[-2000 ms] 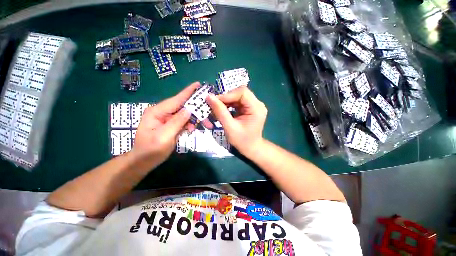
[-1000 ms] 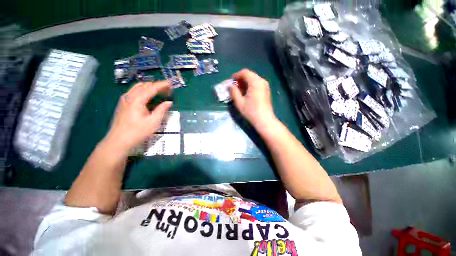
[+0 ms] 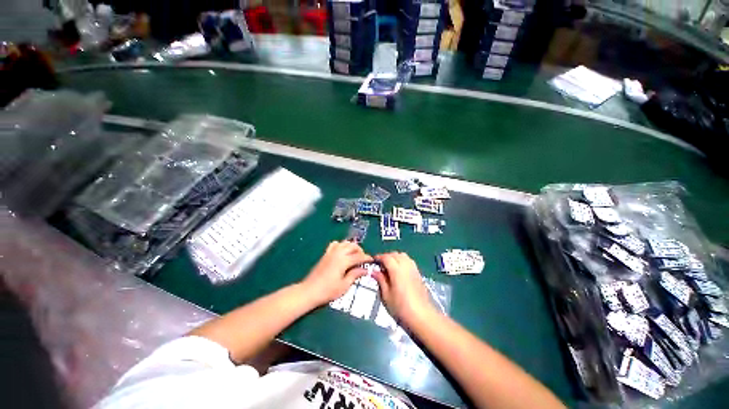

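Note:
My left hand (image 3: 337, 272) and my right hand (image 3: 402, 285) meet at the fingertips over the upper part of a sticker sheet (image 3: 364, 301). The fingers are bent; a white bit shows between them, but whether they hold it is hidden. The sheet has white rectangles at its left and shiny bare liner (image 3: 412, 359) at its right. A small stack of stickered boards (image 3: 461, 261) lies right of my hands. Loose blue circuit boards (image 3: 389, 226) lie beyond my hands.
A crinkled clear bag of stickered boards (image 3: 631, 295) is at right. A sticker sheet stack (image 3: 256, 220) lies left, beside a clear blister tray (image 3: 164, 180) over dark boards. A pale metal edge (image 3: 448, 181) borders the green conveyor (image 3: 480, 136), with stacked boxes (image 3: 421, 36) across it.
The view has swung up and left, showing the conveyor and trays. My hands have come together over the sheet. My right hand has left the stickered stack.

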